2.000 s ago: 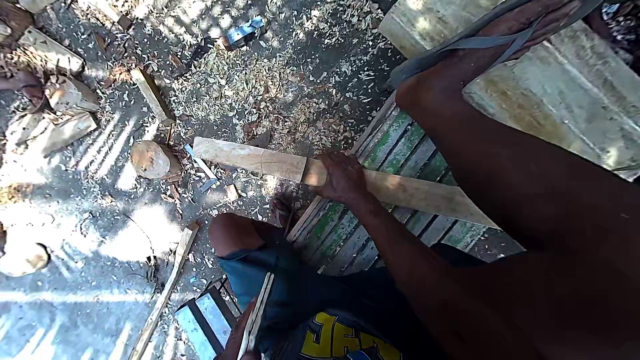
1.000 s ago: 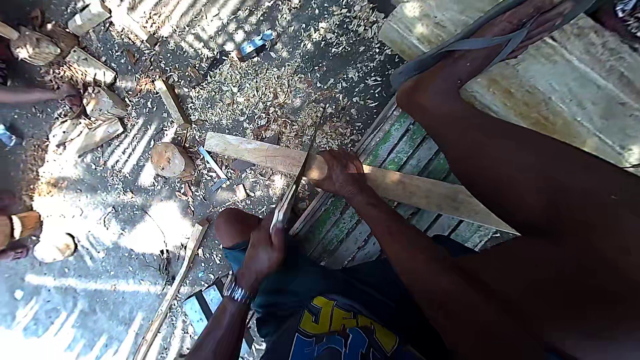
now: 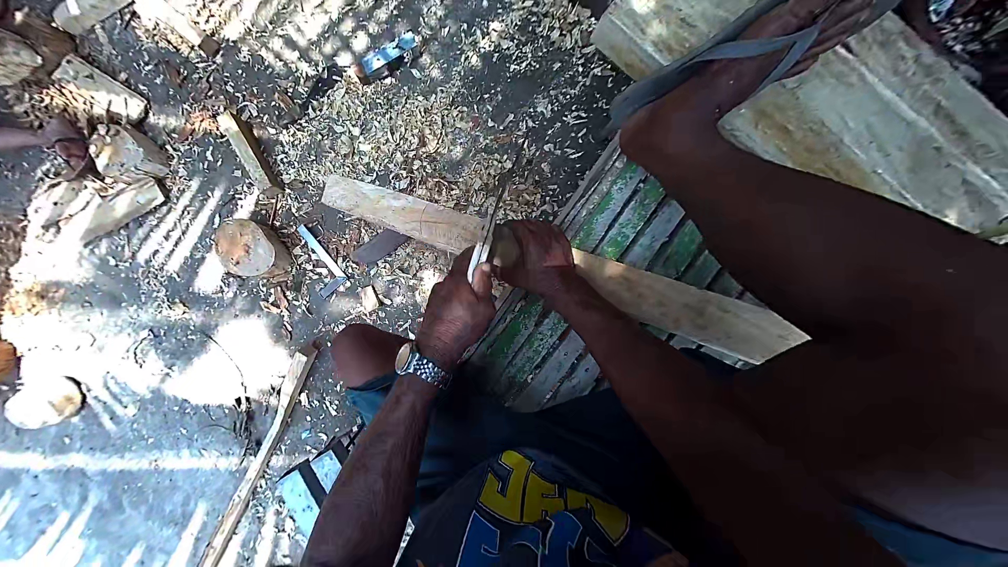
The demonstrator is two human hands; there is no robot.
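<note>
A long pale wooden board [image 3: 693, 303] lies slantwise across a slatted bench [image 3: 543, 346] with worn green paint, its left end jutting past the bench. My right hand [image 3: 535, 253] grips the board near the bench's left edge. Just beside it, my left hand [image 3: 457, 315], with a metal-banded watch [image 3: 421, 366] on the wrist, is closed around the pale handle of a thin-bladed tool [image 3: 494, 216], apparently a handsaw seen edge-on. Its blade crosses over the board close to my right hand's fingers. Whether the blade touches the wood cannot be told.
Wood shavings [image 3: 425, 118] cover the ground, with a round log piece [image 3: 250, 248], a wood block [image 3: 248, 150], a blue-handled tool [image 3: 386, 57] and a try square [image 3: 321, 256]. A sandalled foot [image 3: 748, 63] is at upper right, by wide boards [image 3: 874, 126]. Another person's hand [image 3: 67, 142] is at far left.
My left hand has come up from the bottom of the view, bringing the thin-bladed tool across the board beside my right hand. My right hand has stayed on the board.
</note>
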